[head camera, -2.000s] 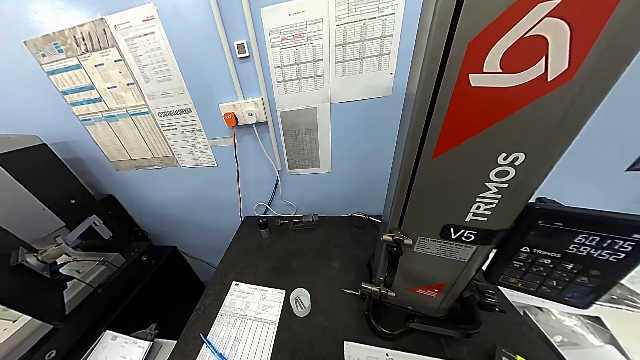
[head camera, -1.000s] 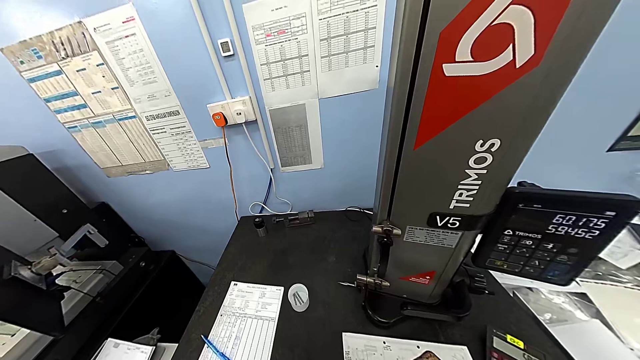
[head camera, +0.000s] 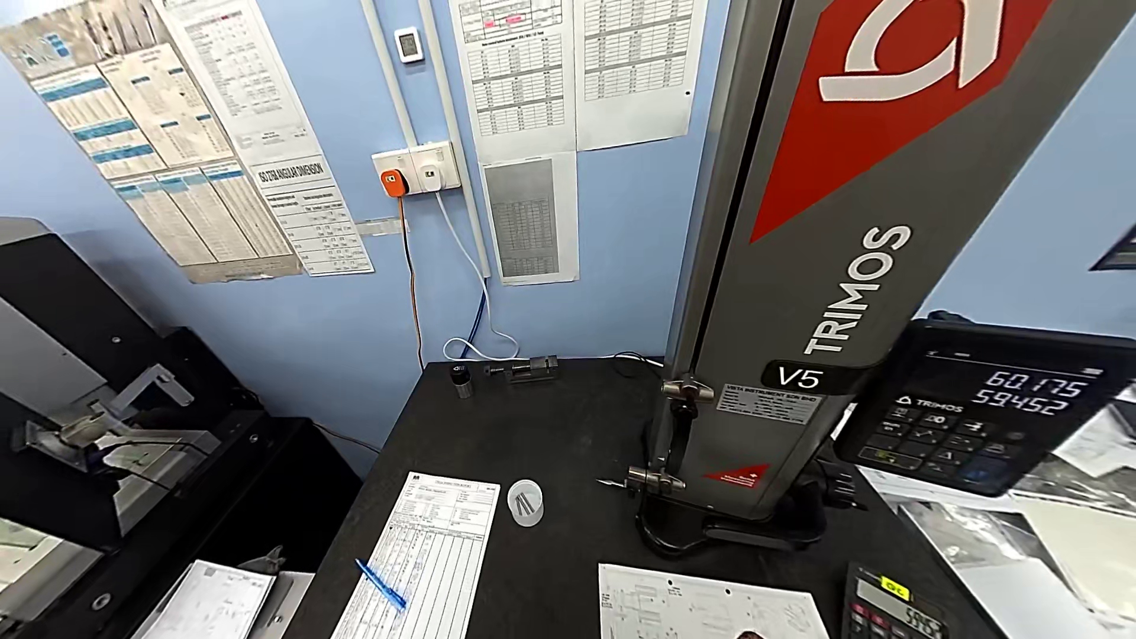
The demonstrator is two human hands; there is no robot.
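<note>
Neither of my hands shows clearly; only a small dark reddish shape, too little to identify, touches the bottom edge over the technical drawing (head camera: 701, 603). A Trimos V5 height gauge (head camera: 799, 266) stands upright on the black table, its probe (head camera: 612, 483) pointing left above the surface. Its display unit (head camera: 985, 408) is lit with digits. Left of the gauge, a small translucent cup (head camera: 525, 503) holds several thin metal pins. A printed form (head camera: 426, 550) lies beside the cup, with a blue pen (head camera: 382, 586) across it. A calculator (head camera: 892, 608) lies at the lower right.
At the table's back are a small metal vise (head camera: 532, 369) and a dark cylindrical container (head camera: 461, 382). A wall socket (head camera: 417, 169) has cables hanging from it. A machine (head camera: 80, 399) stands at the left. Papers (head camera: 1047, 550) lie at the right, behind the calculator.
The view has shifted, bringing the drawing and the calculator further into sight. The gauge, cup, form and pen look unmoved on the table.
</note>
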